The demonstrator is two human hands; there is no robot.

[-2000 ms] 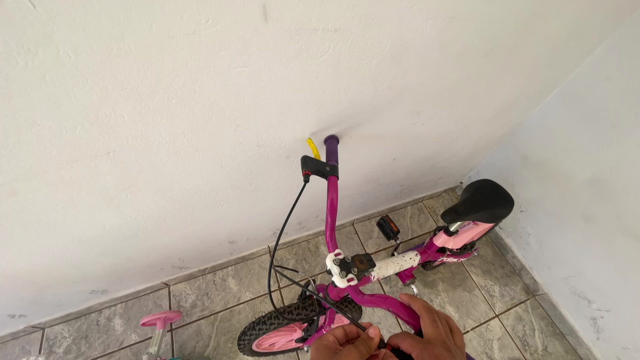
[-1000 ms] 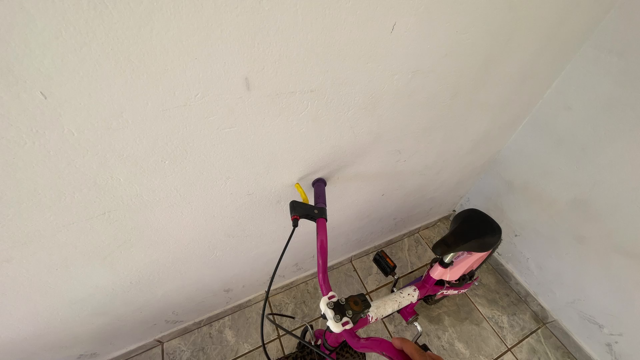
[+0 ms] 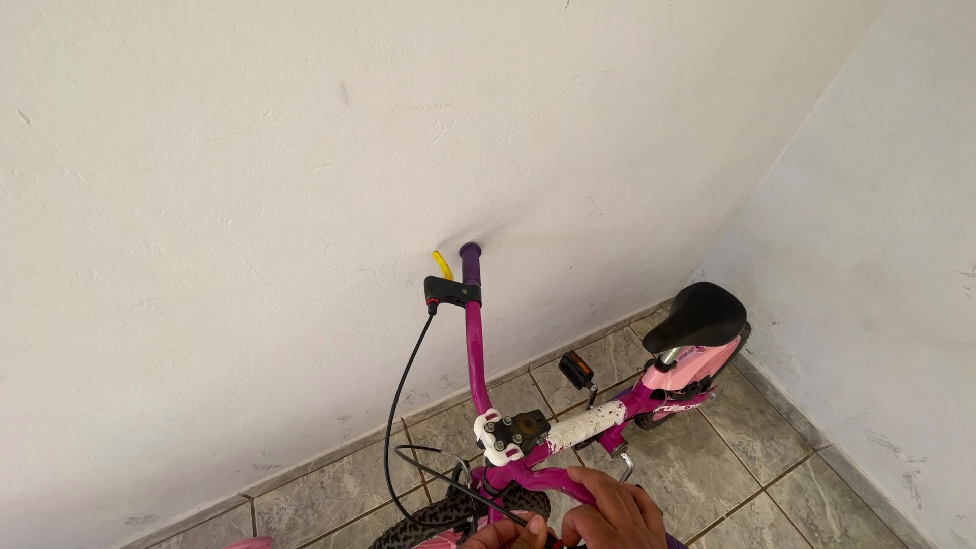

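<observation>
A magenta child's bicycle leans near the wall, its handlebar (image 3: 474,351) reaching the wall with a purple grip (image 3: 471,265). A black brake lever mount (image 3: 451,291) with a yellow lever (image 3: 442,264) sits below that grip. From it a black brake cable (image 3: 391,412) loops down. At the bottom edge my left hand (image 3: 507,534) pinches a black cable between thumb and finger. Beside it my right hand (image 3: 614,512) curls over the near side of the handlebar, at a small black and red part, mostly hidden. White stem clamp (image 3: 499,438) lies just beyond my hands.
The black saddle (image 3: 698,316) and rear wheel stand toward the corner. A pedal (image 3: 576,370) sticks out toward the wall. The front tyre (image 3: 427,522) is at the bottom. Grey floor tiles (image 3: 740,450) meet two white walls. A pink object (image 3: 250,543) shows at the lower left edge.
Both hands show at the bottom edge, where one second ago only a bit of one was in view. The view has shifted somewhat.
</observation>
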